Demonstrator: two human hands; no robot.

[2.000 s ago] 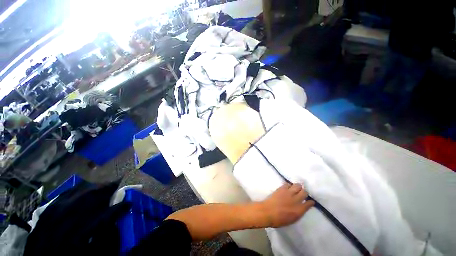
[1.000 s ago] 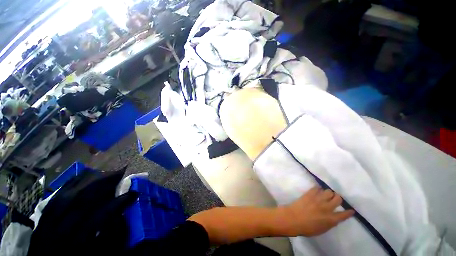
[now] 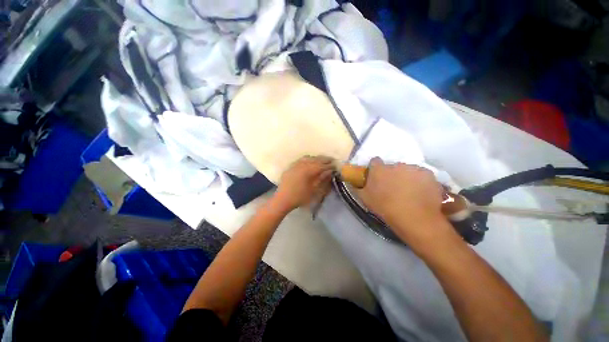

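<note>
The white garment [image 3: 427, 123] with dark seam trim lies over the cream padded board [image 3: 287, 123], whose rounded end shows bare. My right hand [image 3: 400, 190] is closed round the tan-orange handle of the steam iron [image 3: 364, 217], which rests on the garment near its open edge. My left hand [image 3: 307, 180] is at that edge, just left of the iron's tip, fingers bent down on the cloth. The fingertips are blurred, and whether they pinch the cloth is hard to tell.
A crumpled white garment pile [image 3: 193, 60] with dark trim lies beyond the board. The hose and cable [image 3: 534, 179] run from the iron to the right edge. Blue crates [image 3: 160, 284] stand on the floor at lower left. A red basket [image 3: 542, 121] is beyond the table.
My right hand has come into view, holding the iron on the garment. My left hand has moved from the dark seam up to the garment's open edge. The view has shifted.
</note>
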